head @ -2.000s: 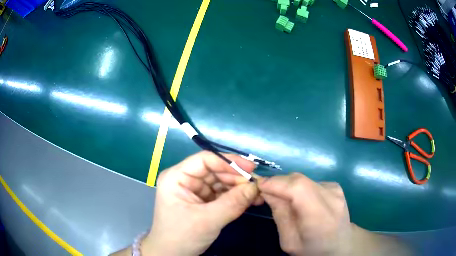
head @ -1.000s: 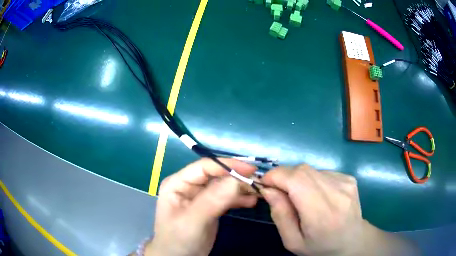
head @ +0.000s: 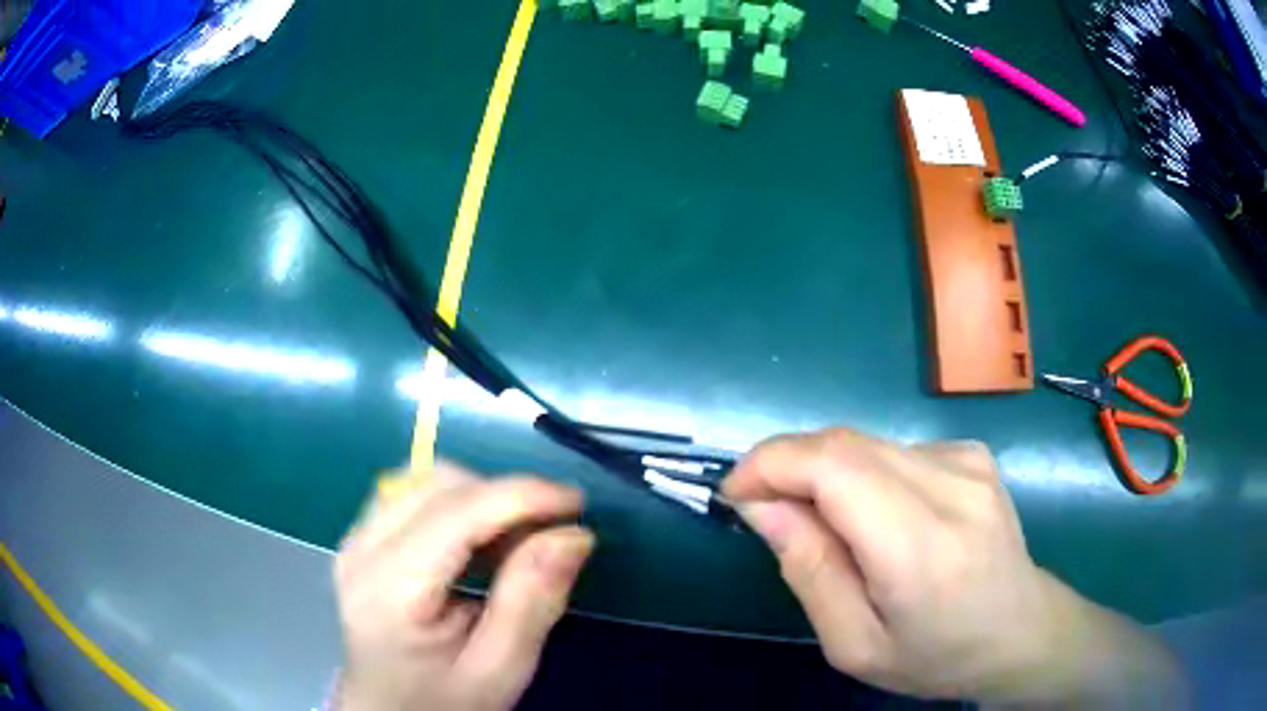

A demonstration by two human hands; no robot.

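Observation:
A black wire harness [head: 373, 250] runs from the upper left to the middle front of the green bench. It has a white label [head: 521, 404] around the bundle and white marker sleeves [head: 678, 489] near its wire ends. My right hand [head: 868, 556] pinches the wire ends between thumb and forefinger; the tips are hidden by the fingers. One black wire end lies apart, just above the sleeves. My left hand [head: 466, 576] is off the harness, left of the sleeves, slightly blurred, with thumb and fingers apart and nothing seen in it.
An orange-brown fixture [head: 959, 264] holds one green block [head: 1003, 197]. Orange-handled snips [head: 1146, 414] lie right of it. Green terminal blocks [head: 716, 53], a pink screwdriver [head: 1028, 86] and a blue bin [head: 84, 56] are farther back. More harnesses [head: 1181, 125] lie at the upper right.
My left hand has let go of the wires and moved left. My right hand still holds the ends. The sleeved wires now lie closer together, and the view has shifted slightly.

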